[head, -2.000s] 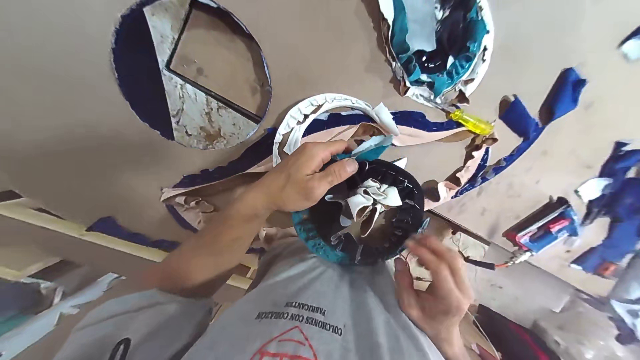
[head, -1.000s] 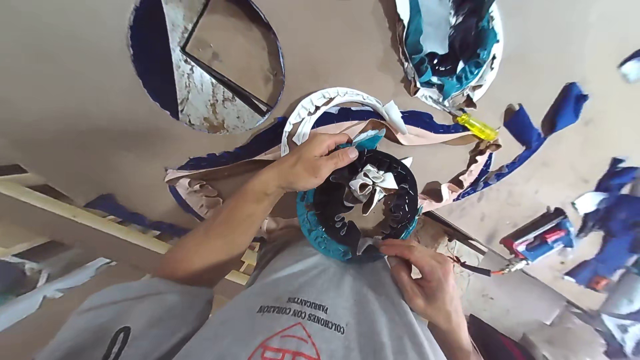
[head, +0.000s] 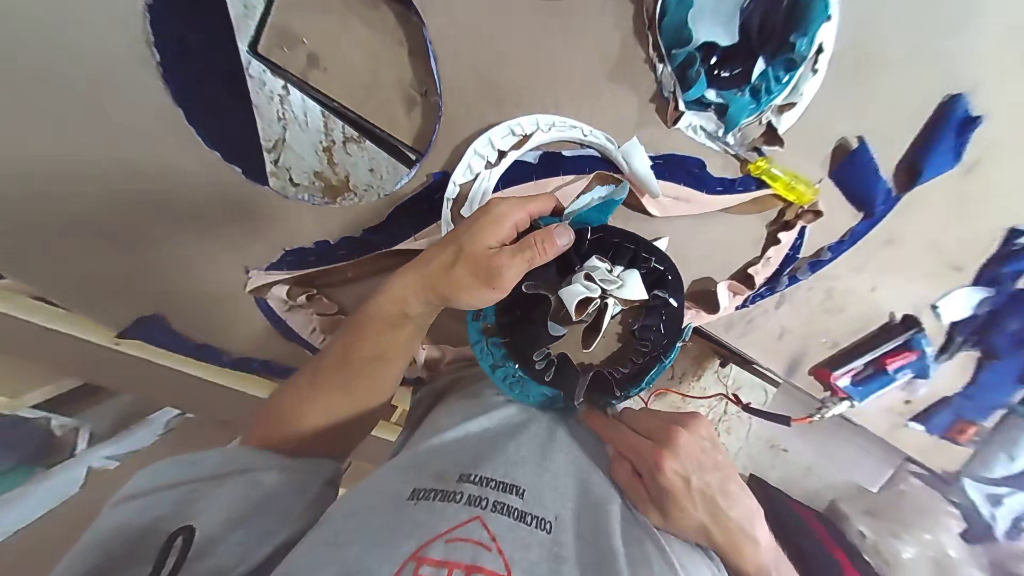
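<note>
My left hand [head: 500, 252] grips the upper left rim of a ring wrapped in black and teal fabric [head: 512, 364], with its thumb on top beside a loose teal flap [head: 596, 206]. Gathered, stapled folds line the ring's inner side. A bunched white strip with a brown backing [head: 600, 292] lies in the ring's opening. My right hand [head: 672, 468] is at the ring's lower edge, fingertips against it; whether they pinch the fabric is hidden. Behind the ring lie a white gathered band [head: 532, 132] and pink and blue strips [head: 704, 196].
A yellow-handled screwdriver [head: 784, 182] lies at the upper right, below a teal and white fabric-lined round piece [head: 828, 48]. A blue and red pneumatic stapler [head: 876, 360] with a hose is at right. A blue-edged disc [head: 208, 96] lies upper left, wooden slats [head: 136, 344] lower left.
My right hand has come in from the right of the ring to its lower edge. The ring has turned or tilted somewhat in my left hand, which keeps its hold near the teal flap.
</note>
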